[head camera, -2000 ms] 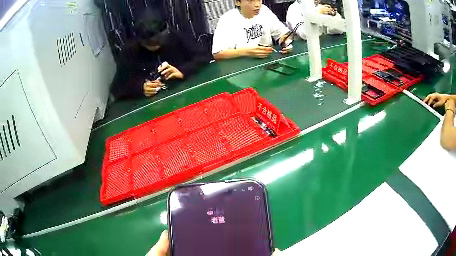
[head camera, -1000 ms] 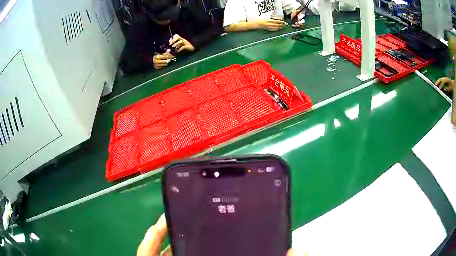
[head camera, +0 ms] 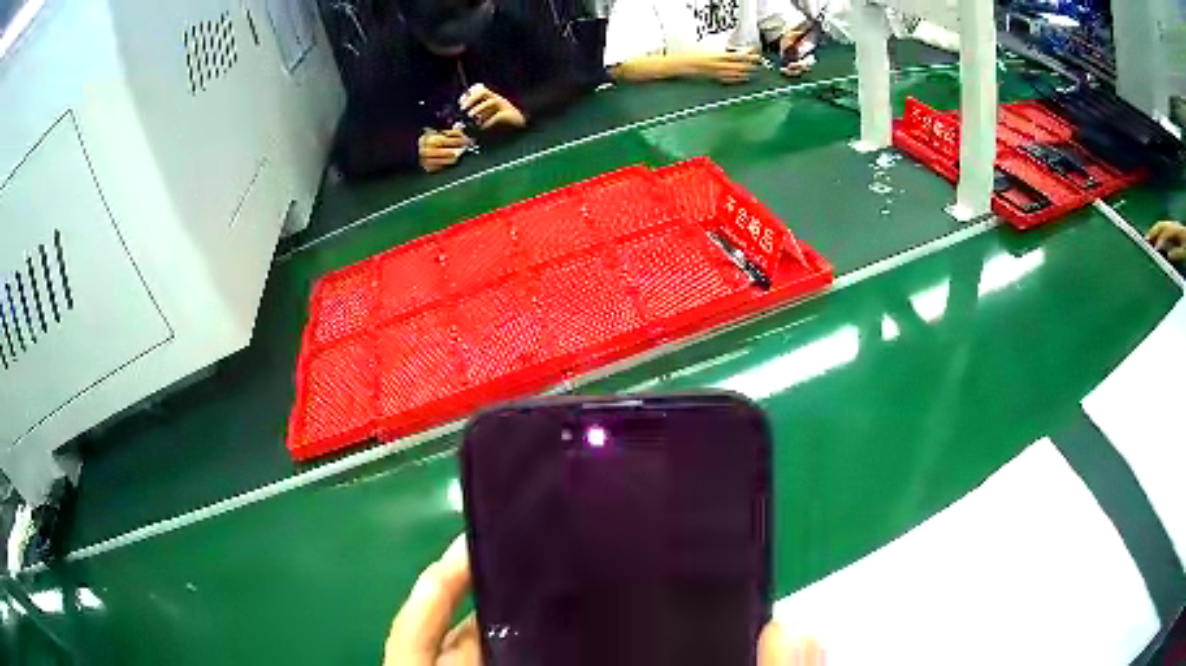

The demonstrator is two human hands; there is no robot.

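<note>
A dark smartphone (head camera: 618,533) is held upright near the bottom middle, its screen almost black with a small bright light near the top. Bare fingers (head camera: 436,612) grip its left edge, and a fingertip (head camera: 790,644) shows at its right edge. The palm and the rest of the fingers are hidden behind the phone or cut off by the frame. I cannot tell whether one hand or both hold it, or which hand it is.
A red reject tray (head camera: 520,306) lies beyond the phone, with dark parts at its right end. Another red tray (head camera: 1041,208) is at right. White housing (head camera: 156,195) stands left, white uprights (head camera: 978,117) right. White sheets (head camera: 988,559) cover the near right. People sit opposite.
The phone's screen has gone from showing text to nearly black. The phone sits slightly further right and higher than at first. The view has shifted, and the hold continues.
</note>
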